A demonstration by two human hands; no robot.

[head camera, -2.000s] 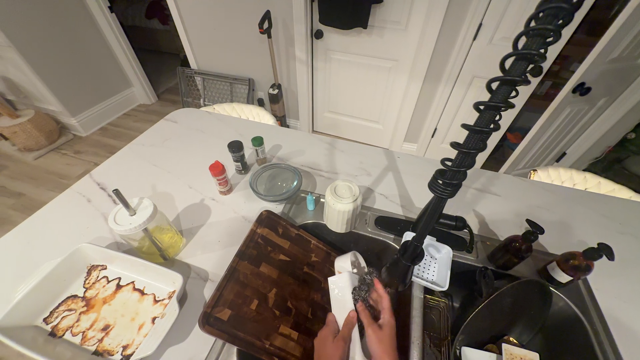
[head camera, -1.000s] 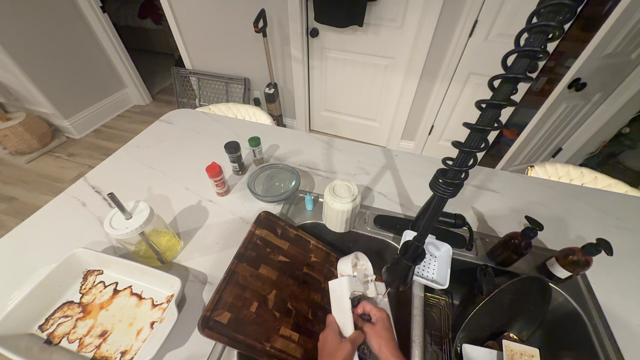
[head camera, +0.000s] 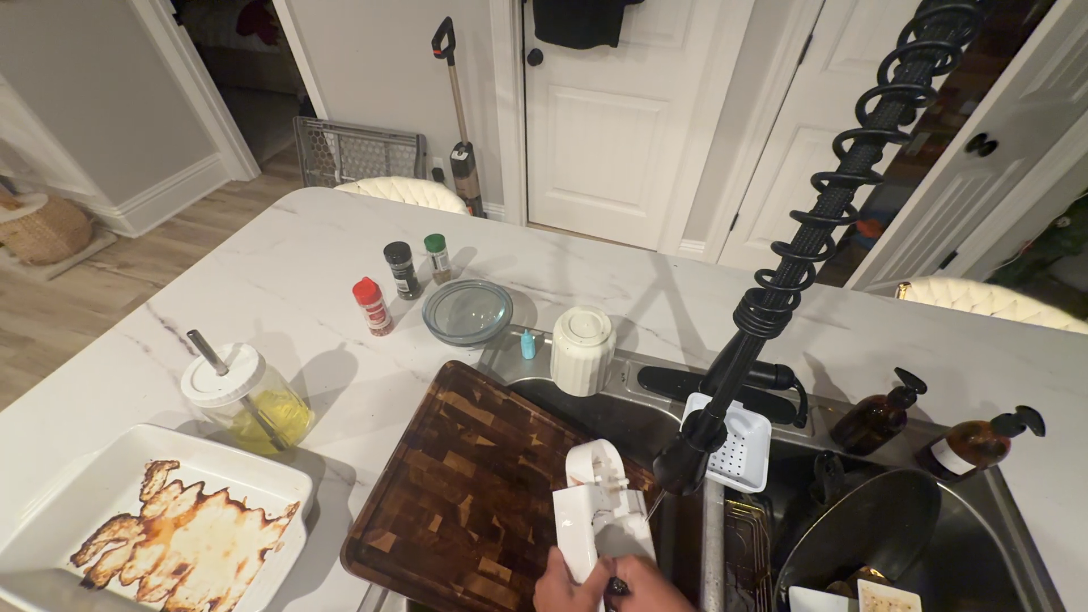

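My left hand (head camera: 568, 588) grips the lower end of a white plastic device (head camera: 595, 518), its exact kind unclear, over the right edge of a wooden cutting board (head camera: 484, 476). Close beside it, my right hand (head camera: 650, 588) is at the device's lower right, with a small dark object (head camera: 617, 586) at its fingers; whether it holds that object or the device cannot be told. The board lies across the left sink basin. Just right of the device hangs the black faucet head (head camera: 682, 459), and a thin line, perhaps water, shows between them.
A white perforated tray (head camera: 741, 450) sits at the sink divider. A pan (head camera: 858, 544) lies in the right basin, with two pump bottles (head camera: 969, 446) behind. Around the board stand a white ribbed cup (head camera: 583, 350), a glass bowl (head camera: 467, 313), an oil jar (head camera: 255, 408) and a stained baking dish (head camera: 289, 510).
Both hands have moved lower in the view. The dark scrubber-like thing at the right fingers two seconds ago no longer shows on the device's upper part.
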